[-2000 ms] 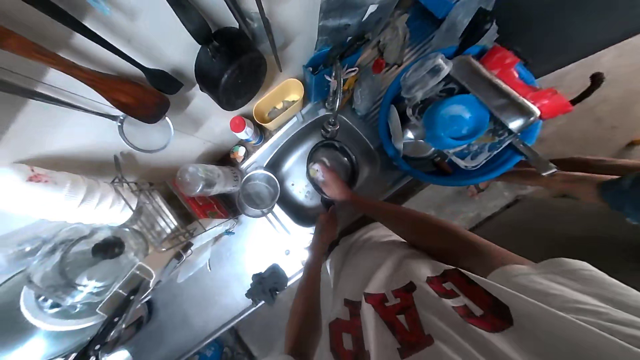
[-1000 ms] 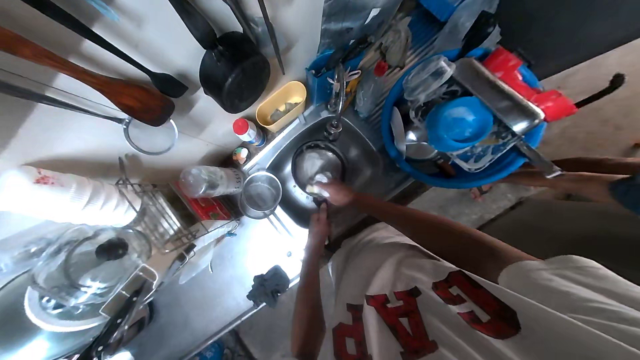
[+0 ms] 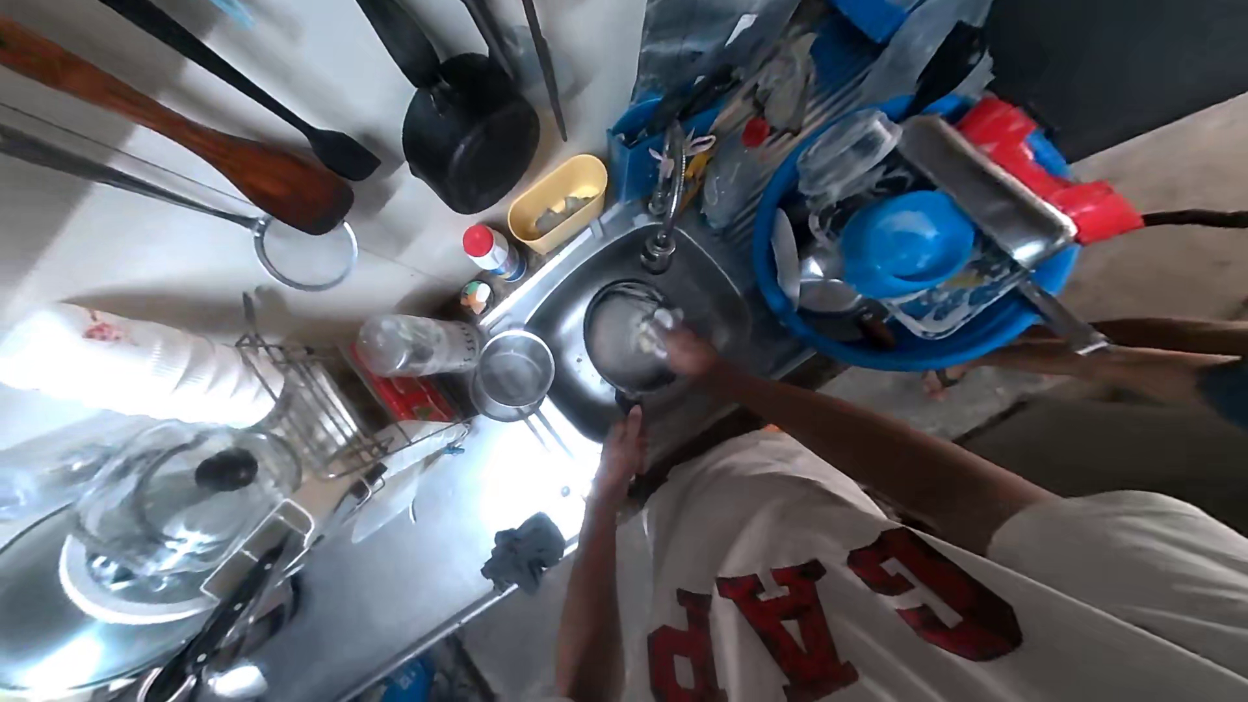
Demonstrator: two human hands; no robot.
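Observation:
A round dark-rimmed pan point(image 3: 617, 336) lies in the stainless steel sink point(image 3: 575, 292), below the faucet point(image 3: 659, 244). My left hand point(image 3: 624, 450) is at the sink's near edge, its fingers closed on the pan's short black handle. Over the pan's right side, my right hand point(image 3: 690, 353) presses a pale, soapy sponge or scrubber point(image 3: 659, 330) against the inside; its exact kind is blurred. A small metal pot point(image 3: 515, 372) stands just left of the basin.
A blue tub point(image 3: 780, 312) heaped with dishes stands at the right, near another person's legs point(image 3: 1131, 356). A dark cloth point(image 3: 525, 552) lies on the counter edge. A yellow container point(image 3: 558, 200), a red-capped bottle point(image 3: 494, 252) and a wire rack point(image 3: 317, 400) border the sink area.
My right hand has moved about over the pan's inside with the scrubber. The pan, looking tilted and darker two seconds ago, now shows its pale inside. My left hand stays at its handle.

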